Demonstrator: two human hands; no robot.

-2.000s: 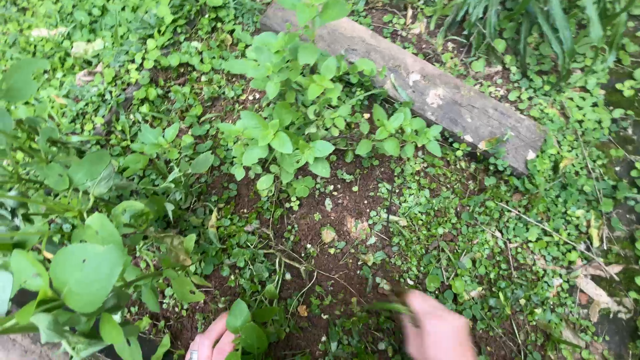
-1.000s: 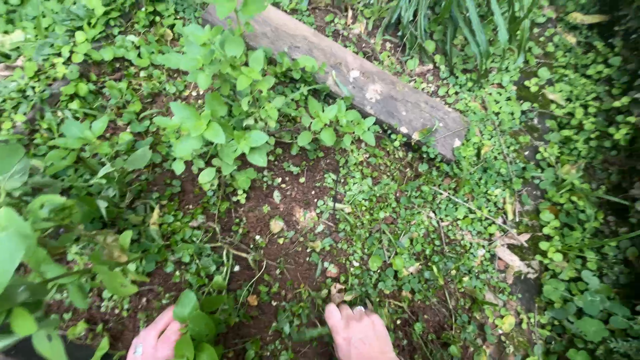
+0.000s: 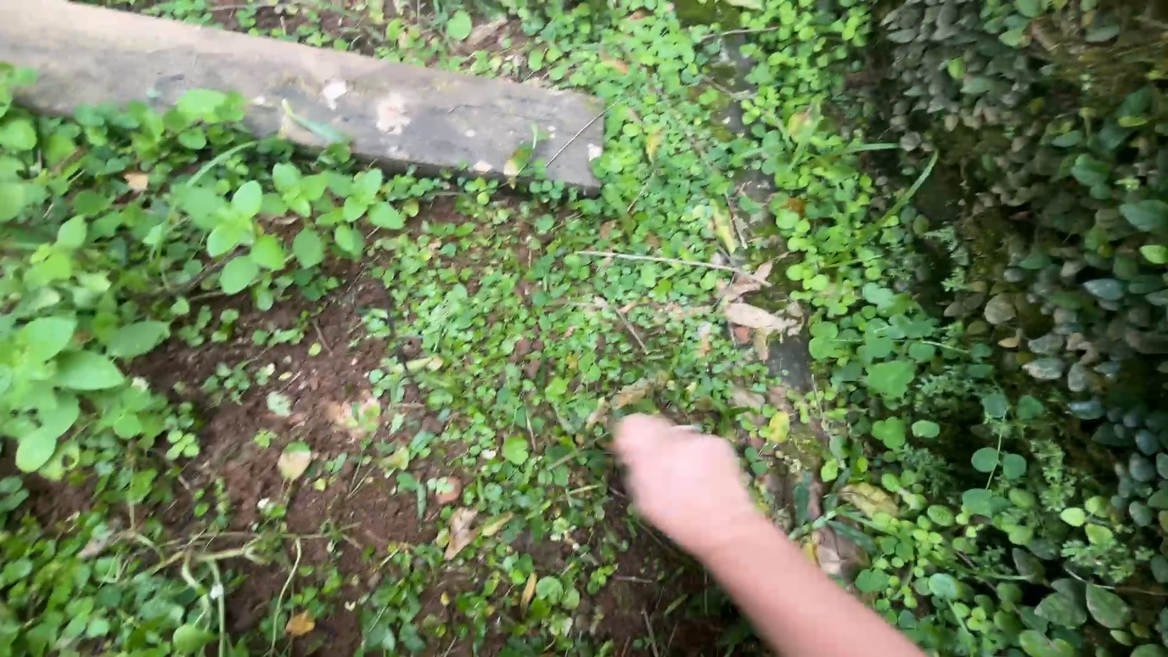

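Observation:
My right hand [image 3: 680, 470], blurred by motion, is low over small leafy ground plants [image 3: 474, 365] right of centre, its forearm coming in from the lower right. The fingers look curled, but whether anything is between them cannot be made out. Dry brown leaf bits [image 3: 639, 392] lie just beyond the fingertips. Bare reddish-brown soil [image 3: 328, 493] shows to the left of the hand. My left hand is out of the frame.
A weathered wooden plank [image 3: 456, 119] lies across the upper left. Taller broad-leaved plants [image 3: 246, 224] grow on the left. Dry leaves [image 3: 757, 318] rest along a narrow dark edging [image 3: 789, 360], and dense foliage [image 3: 1049, 301] rises at the right.
The view has shifted to the right. My right hand has moved right over the ground plants, away from the soil patch. My left hand, seen at the bottom earlier, has left the frame.

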